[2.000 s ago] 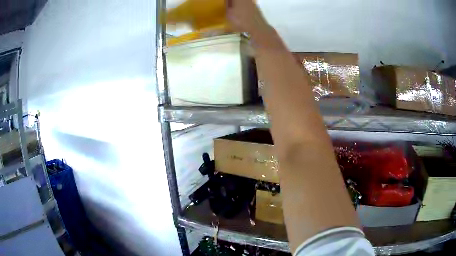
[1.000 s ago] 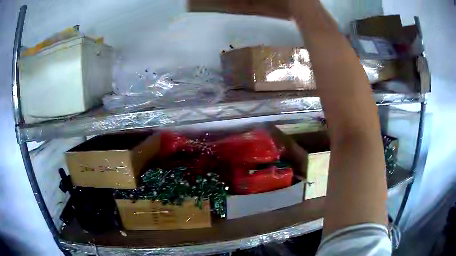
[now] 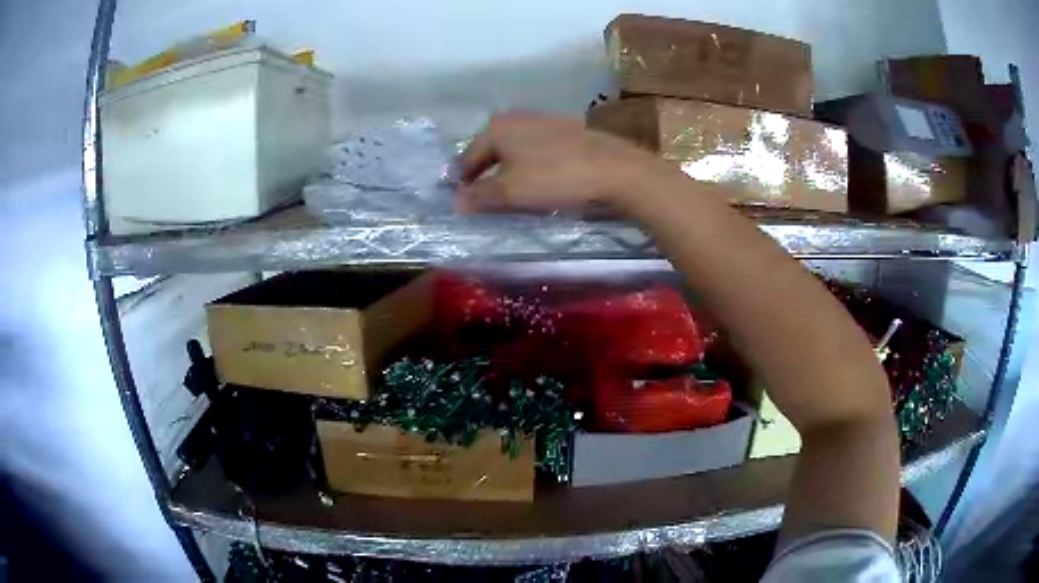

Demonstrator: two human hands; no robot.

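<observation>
My right hand (image 3: 530, 165) reaches in from the lower right to the upper shelf. Its fingers are bent and closed on the right side of a clear plastic bag (image 3: 387, 159), which holds small dark-tipped parts. The hand is blurred and covers part of the bag. The bag lies just right of the cream bin (image 3: 182, 148). My left hand is not in view.
A carton (image 3: 712, 59) sits on a taped carton (image 3: 752, 154) at the right of the upper shelf (image 3: 570, 239). Below are an open marked carton (image 3: 291, 347), green wired parts (image 3: 456, 399) and red bags (image 3: 655, 404).
The carton my right hand held up high is now on top of the taped carton. The hand has let go of it and moved down and left to the plastic bag.
</observation>
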